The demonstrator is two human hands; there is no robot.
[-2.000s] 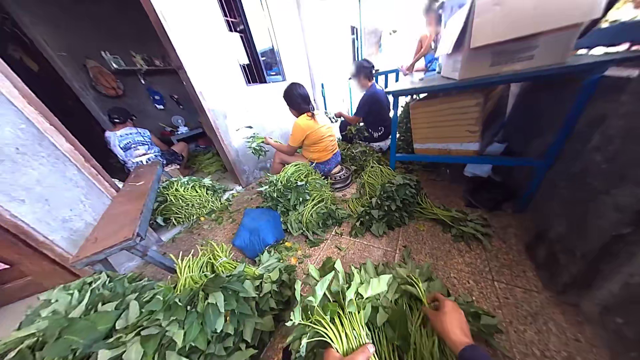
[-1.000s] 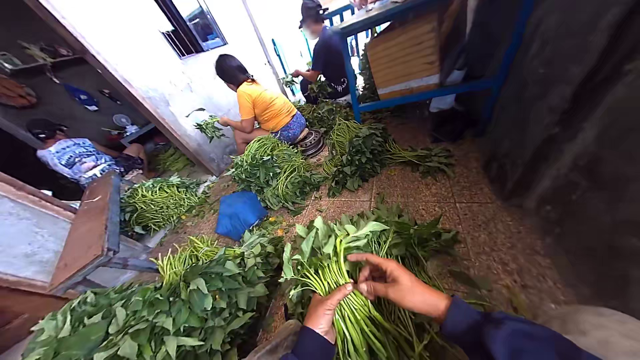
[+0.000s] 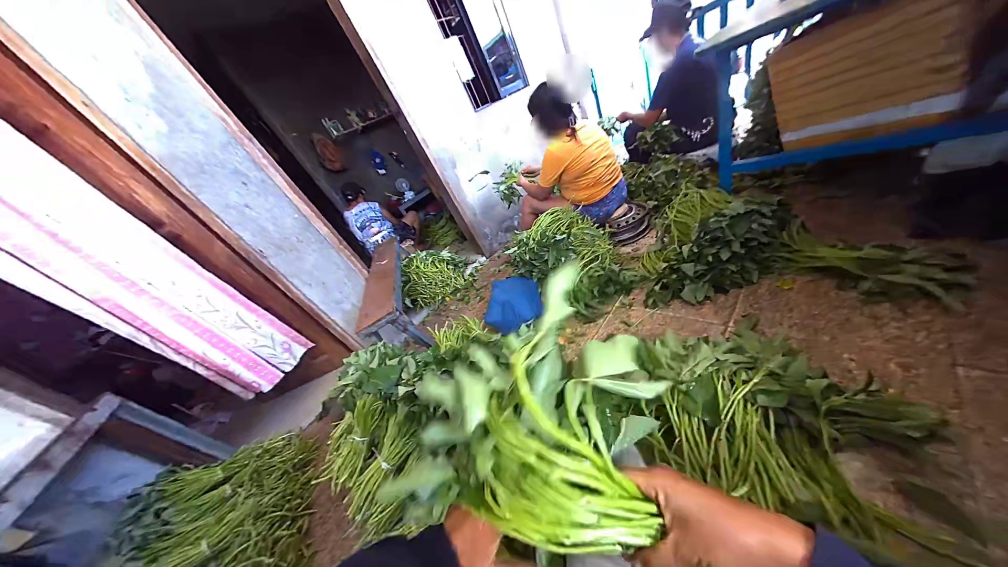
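Observation:
A bunch of leafy green stems [image 3: 567, 480] is held up at the bottom centre, its cut ends toward the lower right and its blurred leaves toward the upper left. My right hand [image 3: 701, 512] is closed around the stem ends. Under the bunch, my left hand [image 3: 472, 535] shows only in part; the stems cover its fingers, and how it grips cannot be made out. Loose long-stemmed greens [image 3: 732, 425] lie on the floor just beyond my right hand. To the left are stacked bundles [image 3: 370, 457] and a further heap of stems [image 3: 236, 488].
A blue plastic bag [image 3: 513, 304] lies among more piles of greens [image 3: 563, 244]. A wooden bench [image 3: 382, 287] stands by the doorway. Two people sit by the wall with greens, and another sits inside the doorway. A blue-framed table [image 3: 850, 146] is at upper right.
The view has swung far to the left. My hands were together at the stems one second ago; now the bunch is raised and tilted, with my right hand at its cut ends.

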